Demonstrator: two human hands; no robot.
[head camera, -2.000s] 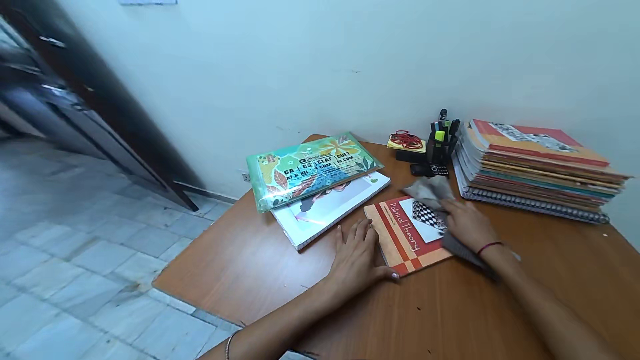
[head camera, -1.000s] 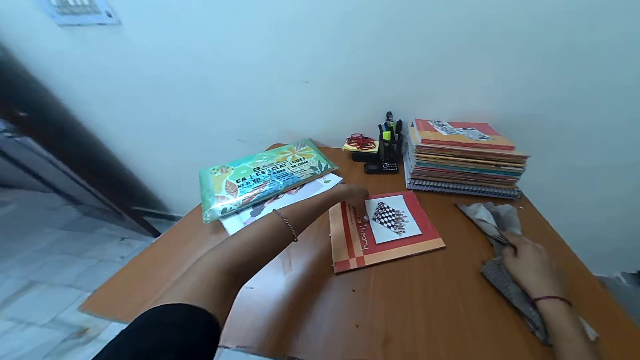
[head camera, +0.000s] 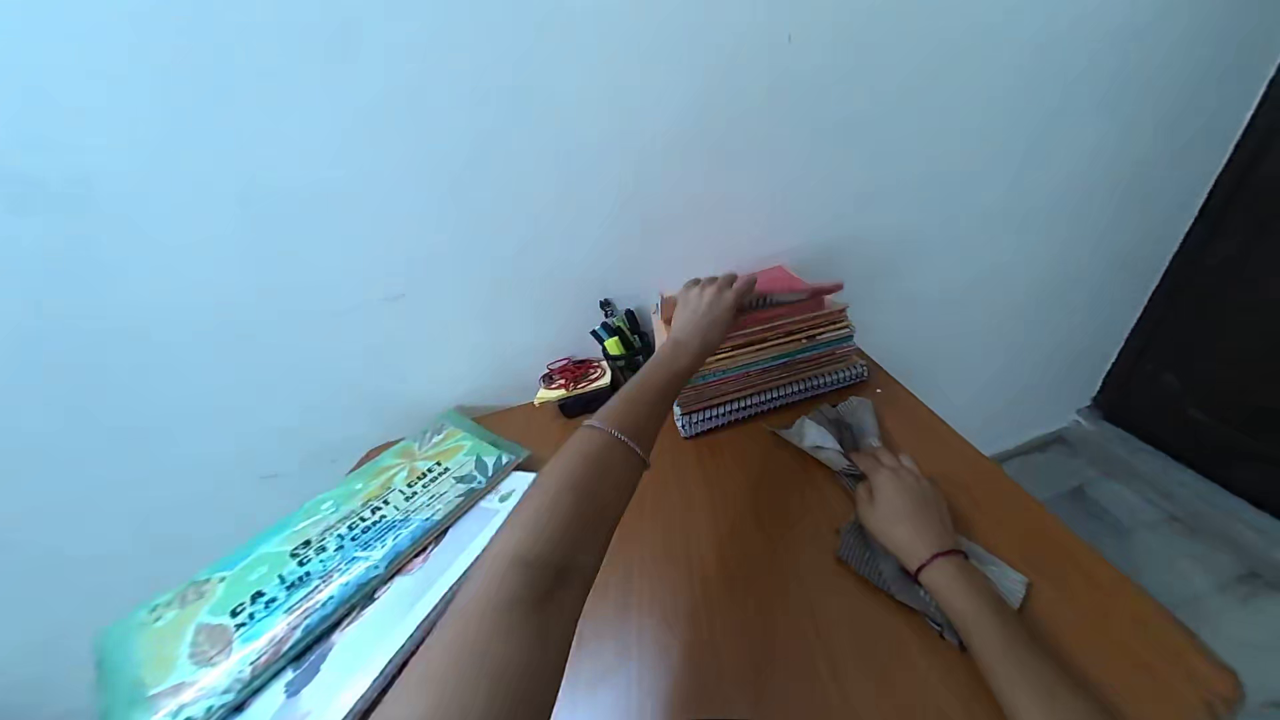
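Note:
My left hand (head camera: 708, 312) is at the top of a stack of books and notebooks (head camera: 775, 365), its fingers over a red-covered book (head camera: 785, 290) whose edge looks lifted and is slightly blurred. Whether the fingers grip that book or only rest on it cannot be told. On the right side of the wooden table, my right hand (head camera: 903, 508) presses on a crumpled grey cloth (head camera: 835, 435), with cloth showing on both sides of the palm. A spiral-bound notebook (head camera: 775, 400) lies at the bottom of the stack.
A pen holder with pens (head camera: 622, 345) stands left of the stack, beside red cord (head camera: 572, 374) on yellow paper. A green plastic-covered packet (head camera: 320, 570) overlies a white book (head camera: 400, 610) at the left. The wooden table (head camera: 720, 580) ends at the right, above the floor.
My left hand has gone from the red and orange book on the table to the stack. That book no longer shows on the tabletop. My right hand and the cloth moved right, off the book. The view has turned right.

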